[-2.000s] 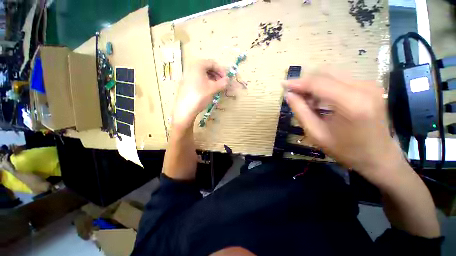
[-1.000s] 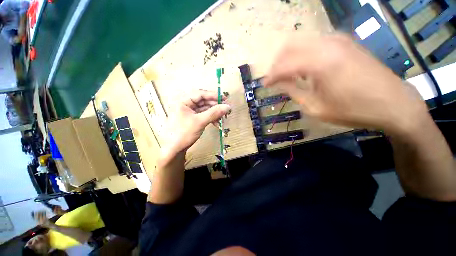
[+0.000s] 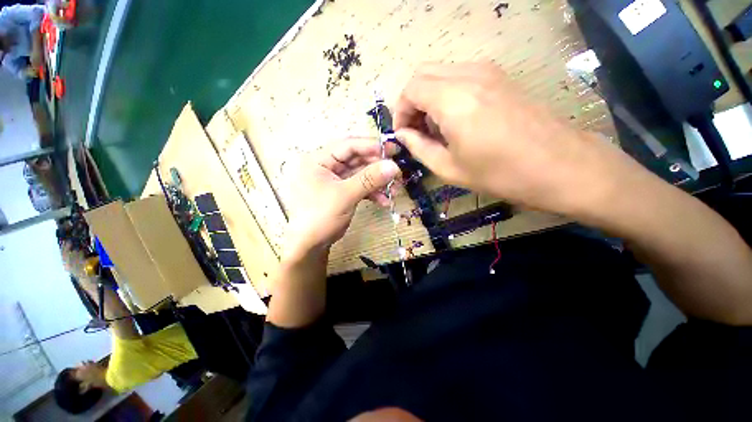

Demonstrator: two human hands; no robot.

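The circuit board (image 3: 399, 231) is a long narrow strip seen nearly edge-on, running along the left side of the black comb-shaped housing (image 3: 426, 213). My left hand (image 3: 354, 185) pinches the board near its upper half between thumb and fingers. My right hand (image 3: 445, 124) has its thumb and fingertips closed at the board's upper part, by a tiny white thing; whether it grips a connector or the board is too small to tell. A red lead wire (image 3: 495, 247) hangs off a lower housing arm (image 3: 478, 221). My right hand hides the upper arms.
A pile of black screws (image 3: 342, 62) lies beyond my hands on the cardboard. A black adapter (image 3: 660, 58) with cable is at the upper right. An open cardboard box (image 3: 148, 251) and black pads (image 3: 216, 222) are at left. A person in yellow (image 3: 152, 358) is at lower left.
My right hand has moved left and in to the board's upper part, beside my left hand. The board has come closer to the housing and is turned edge-on. The view has shifted.
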